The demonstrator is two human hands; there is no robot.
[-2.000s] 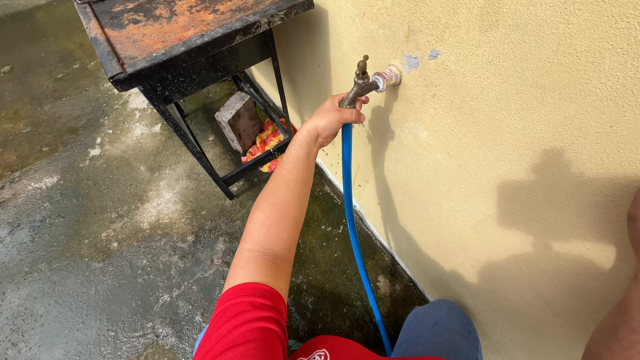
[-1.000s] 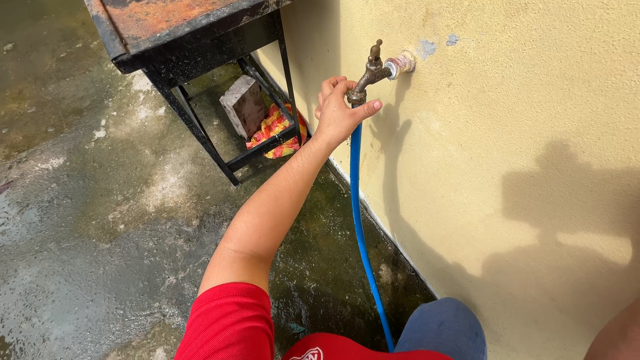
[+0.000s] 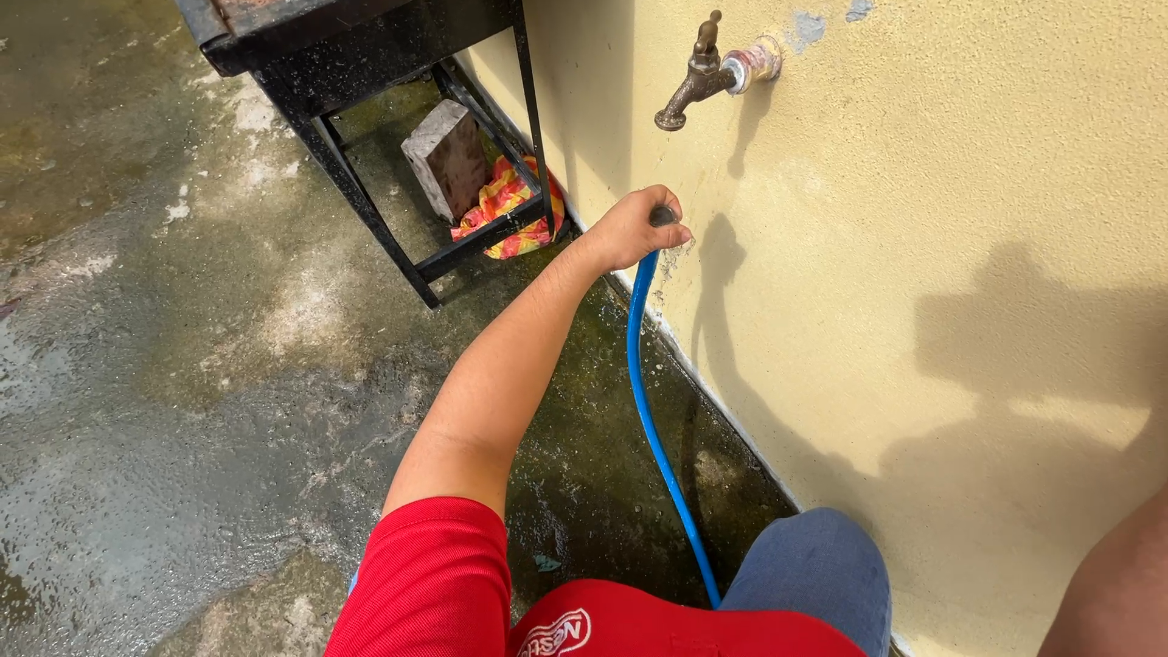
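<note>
My left hand [image 3: 646, 226] is closed around the dark round end fitting [image 3: 662, 216] of a blue hose [image 3: 646, 392]. The hose hangs from the hand and runs down toward my knee. Above and a little right of the hand, apart from the fitting, a worn brass tap [image 3: 698, 82] sticks out from the wall on a pipe joint [image 3: 756, 64]; its spout is bare. Of my right side only part of the arm shows at the lower right edge; the right hand is out of view.
A yellow rough-plastered wall [image 3: 867, 210] fills the right side. At the upper left stands a black metal stand [image 3: 401, 265] with a concrete block [image 3: 447, 160] and a red and yellow cloth [image 3: 516, 205] beneath. The concrete floor [image 3: 182, 438] is wet and stained.
My left hand was at the tap's spout, with the hose end up against it. It has moved down from the tap with the hose, and the spout is now uncovered.
</note>
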